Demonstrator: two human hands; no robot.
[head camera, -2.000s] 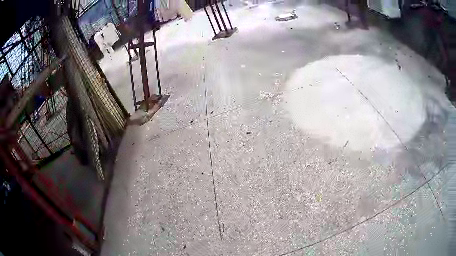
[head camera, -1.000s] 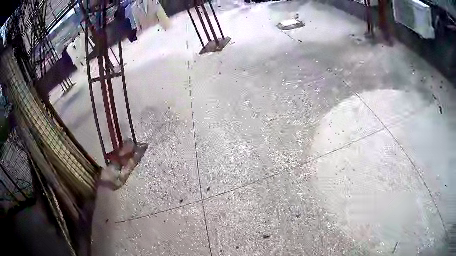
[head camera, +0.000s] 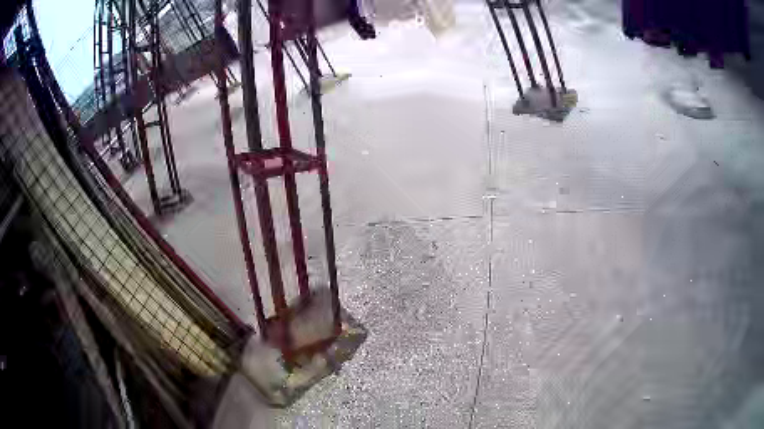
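Neither of my hands is in view. Nearest in front of me is a dark red steel frame post (head camera: 289, 226), upright and ladder-like, left of the middle. Its foot stands in a rough concrete footing (head camera: 322, 364). A jointed grey concrete floor (head camera: 427, 276) spreads around it, with a thin dark joint line running away from me.
At the left edge, wire mesh (head camera: 109, 260) stands before long pale and brown lengths of material. Another post (head camera: 532, 63) stands at the back right. Dark hanging cloth (head camera: 687, 25) is at the top right. A small pale object (head camera: 689, 100) lies below it on the floor.
The view has moved forward and turned left. The near post is larger and further right, the bright floor patch has left the picture, and dark cloth has appeared at the top right.
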